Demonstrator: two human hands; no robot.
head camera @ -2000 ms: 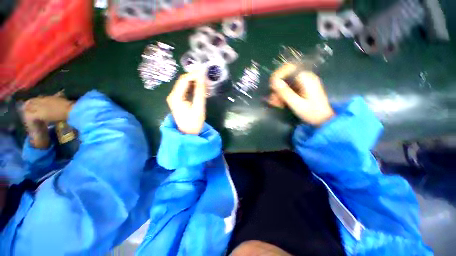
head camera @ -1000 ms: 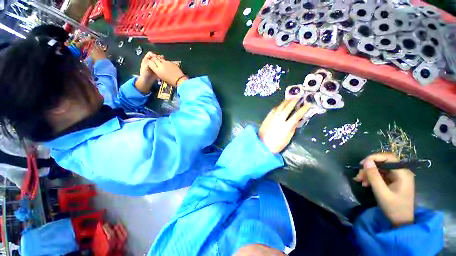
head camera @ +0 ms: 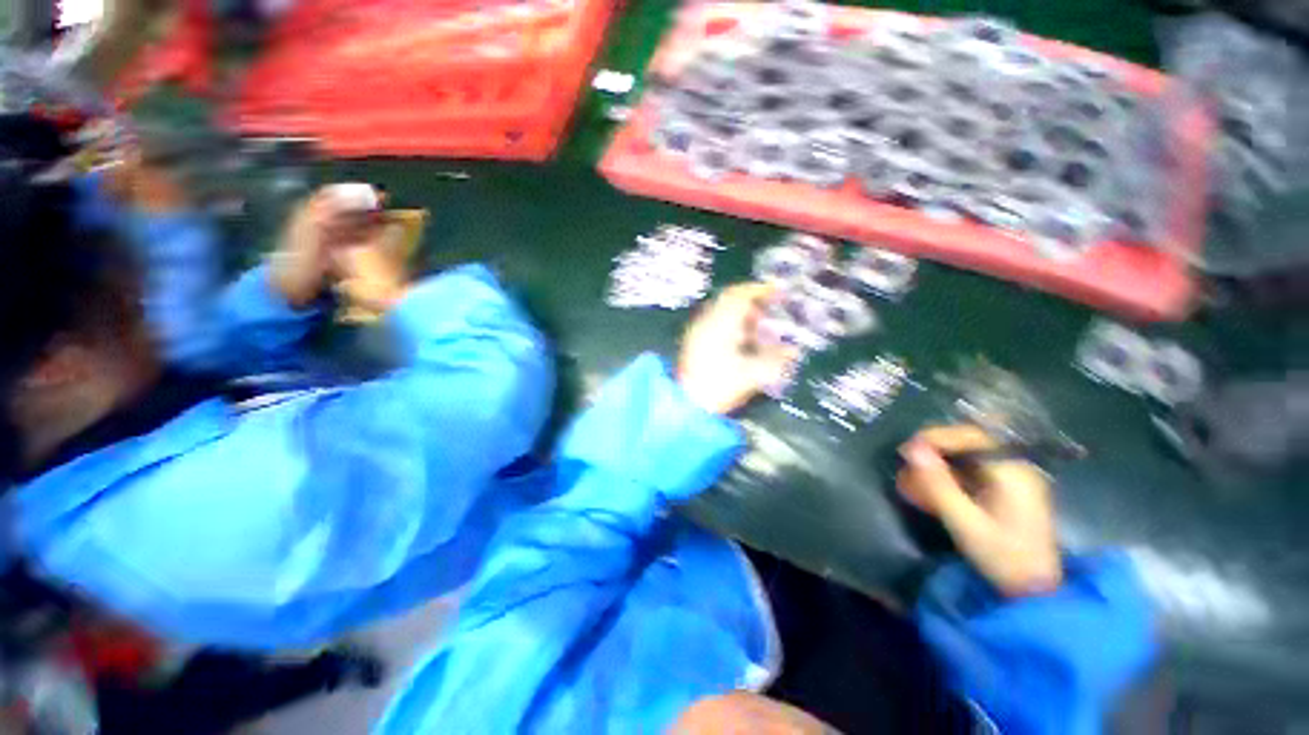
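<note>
The frame is blurred by motion. My left hand (head camera: 729,349) is at the left edge of a small overlapping stack of modules (head camera: 821,305), white-grey with dark round centres; its fingers seem closed on one module at the near side of the stack. My right hand (head camera: 991,503) holds slim black tweezers (head camera: 1008,452), lying across the fingers, to the right of a small scatter of white pads (head camera: 861,391). A denser heap of whitish pieces (head camera: 662,269) lies left of the stack. A thin, blurred tangle of fine pins (head camera: 991,395) lies just beyond my right hand.
A long pink-red parts tray (head camera: 861,206) heaped with modules stands beyond the stack. A red-orange compartment tray (head camera: 416,86) is at the upper left. More modules (head camera: 1138,359) lie at the right. A neighbour in a blue smock (head camera: 330,460) works close on my left, hands near a yellow block.
The view has swung, so the bench and neighbour sit further left and the whole parts tray shows. My left fingers, spread over the stack before, are now drawn together at its edge. My right hand still holds the tweezers.
</note>
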